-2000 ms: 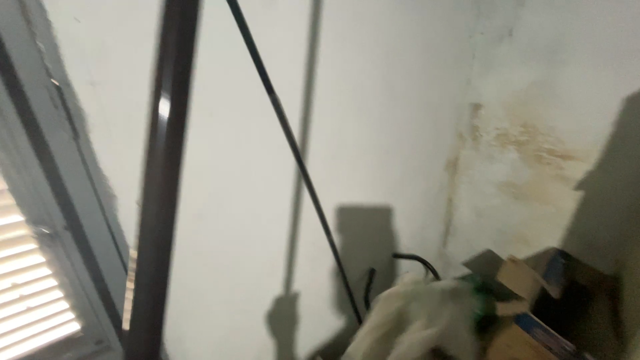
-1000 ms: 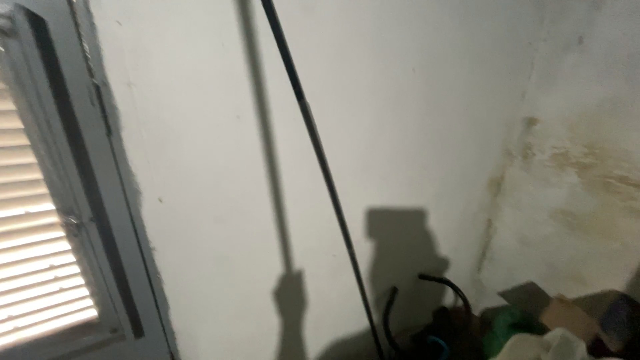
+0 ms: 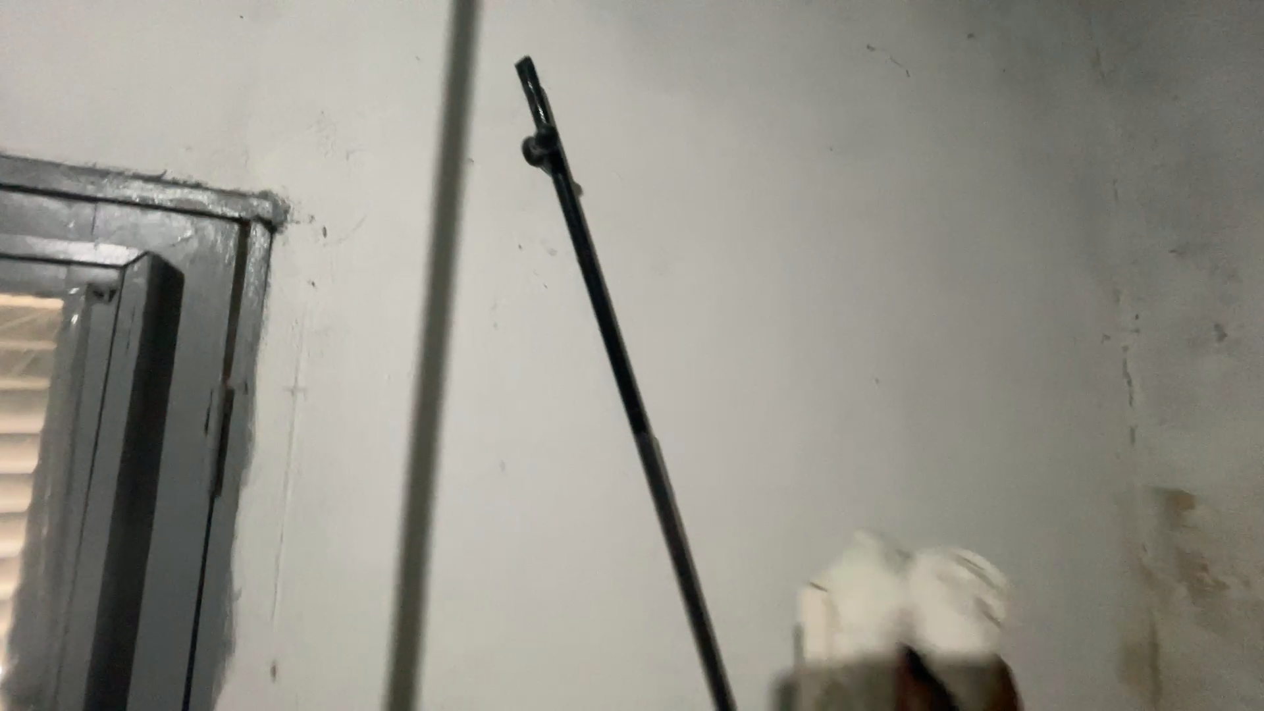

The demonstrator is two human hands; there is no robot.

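Neither of my hands can be made out. A thin black pole [image 3: 617, 360] slants in front of the white wall, with a small dark knob or clamp [image 3: 539, 148] near its top end. Its lower end runs out of view. At the bottom right is a blurred whitish object [image 3: 904, 602], with grey and reddish-brown parts below it; what it is and whether anything holds it, I cannot tell. The long straight shadow of a pole [image 3: 432, 355] falls on the wall left of the black pole.
At the left is a grey metal window frame [image 3: 183, 395] with lit louvre slats [image 3: 25, 434]. A wall corner with brown stains [image 3: 1180, 553] stands at the right.
The view has tilted up and now shows the black pole's top end. The thick dark pole seen close at the left two seconds ago is out of view. The blurred whitish object has appeared at the bottom right.
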